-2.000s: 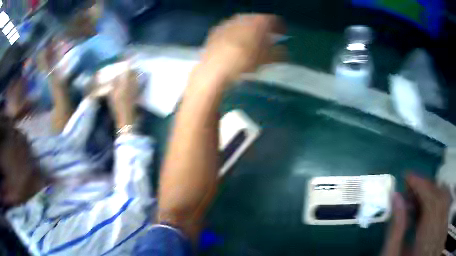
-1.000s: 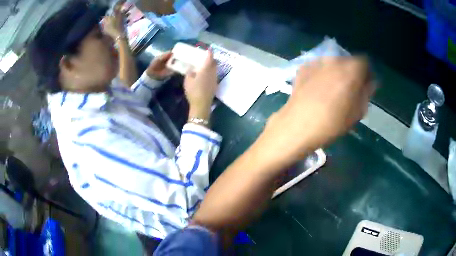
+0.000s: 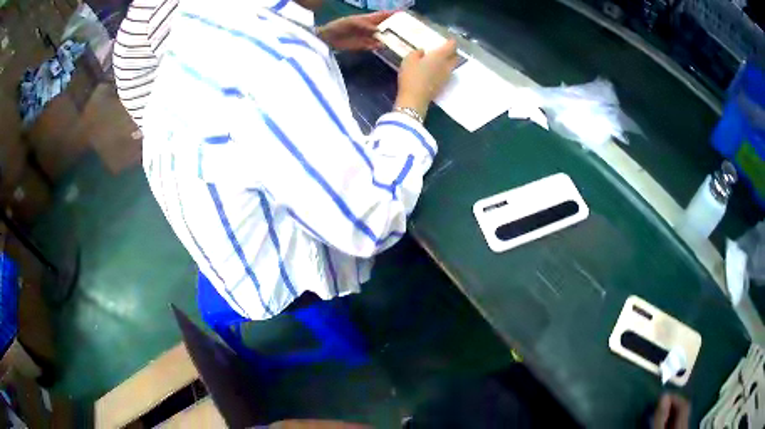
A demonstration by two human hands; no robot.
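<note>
A cream front cover (image 3: pixel 633 315) with a black strip lies on the dark green bench at the lower right. A small white wad (image 3: pixel 673 366) is on its near right end. My right hand (image 3: pixel 673 412) is at the bottom edge just below that cover, mostly cut off; whether its fingers grip anything cannot be told. A second white cover (image 3: pixel 516 232) lies flat further up the bench, black strip upwards, with no hand on it. A skin-toned sliver shows at the bottom edge left of centre, possibly my left arm; my left hand cannot be made out.
Overlapping covers (image 3: pixel 738 402) are at the lower right corner. A pump bottle (image 3: pixel 709 204), crumpled clear plastic (image 3: pixel 587 109) and a blue bin (image 3: pixel 745 121) are along the far side. A co-worker in a striped shirt (image 3: pixel 277 151) holds a cover at left. An open carton (image 3: pixel 155 390) is lower left.
The view has swung left and down. My left arm no longer reaches across the bench; the second cover, partly hidden before, now shows fully. The co-worker still holds a cover.
</note>
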